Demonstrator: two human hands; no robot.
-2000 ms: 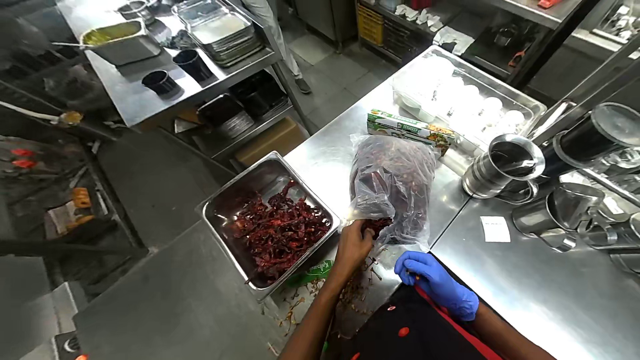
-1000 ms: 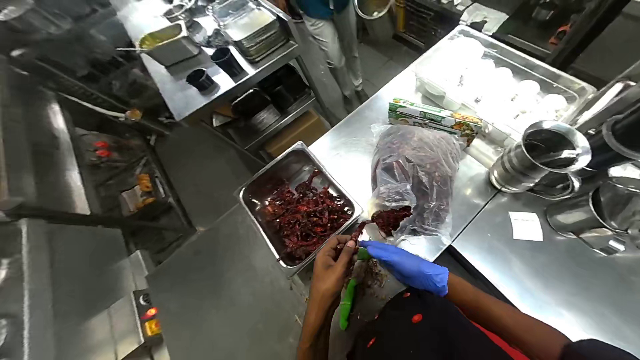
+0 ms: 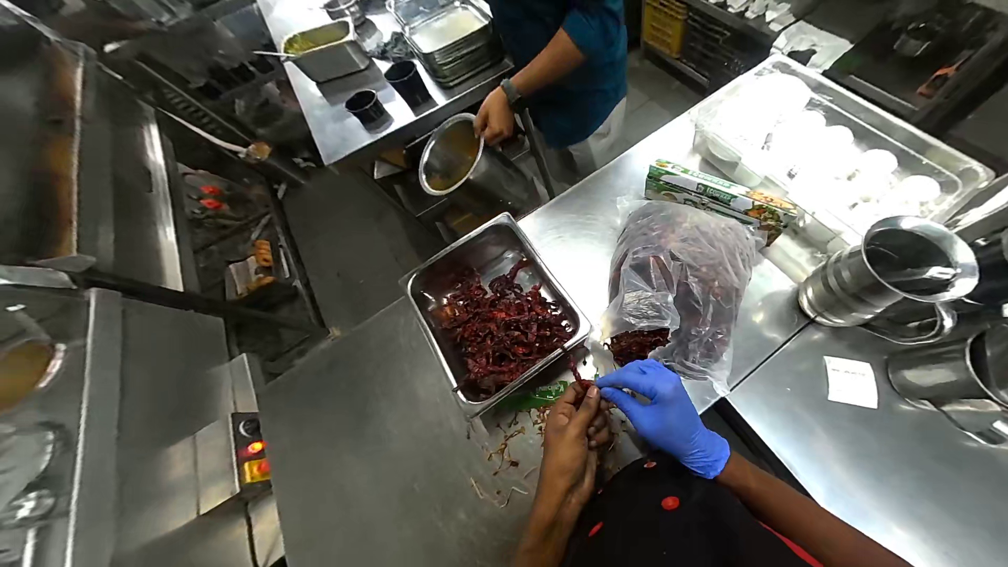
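My bare left hand (image 3: 572, 425) holds a dried red chilli (image 3: 579, 370) just off the near corner of a square steel pan (image 3: 437, 358). Its stalk end is pinched by my right hand (image 3: 665, 405), which wears a blue glove. Inside the pan lies a heap of dried red chillies (image 3: 504, 327). A clear plastic bag (image 3: 685, 276) full of dark red chillies rests to the right, its mouth facing my hands. Loose stalks (image 3: 504, 453) are scattered on the steel table near my left hand. A green packet (image 3: 543, 394) lies partly under the pan.
A printed box (image 3: 720, 197) lies behind the bag, beside a clear tub (image 3: 835, 150) of white items. Steel jugs (image 3: 890, 272) and a paper slip (image 3: 850, 382) are at right. Across the aisle, a person in blue (image 3: 559, 63) holds a steel pot (image 3: 465, 157) by its rim.
My left hand was at the bag's mouth two seconds ago; now both hands meet at one chilli. The other person has come closer in view, with a pot. The green packet was beside my hands a second ago.
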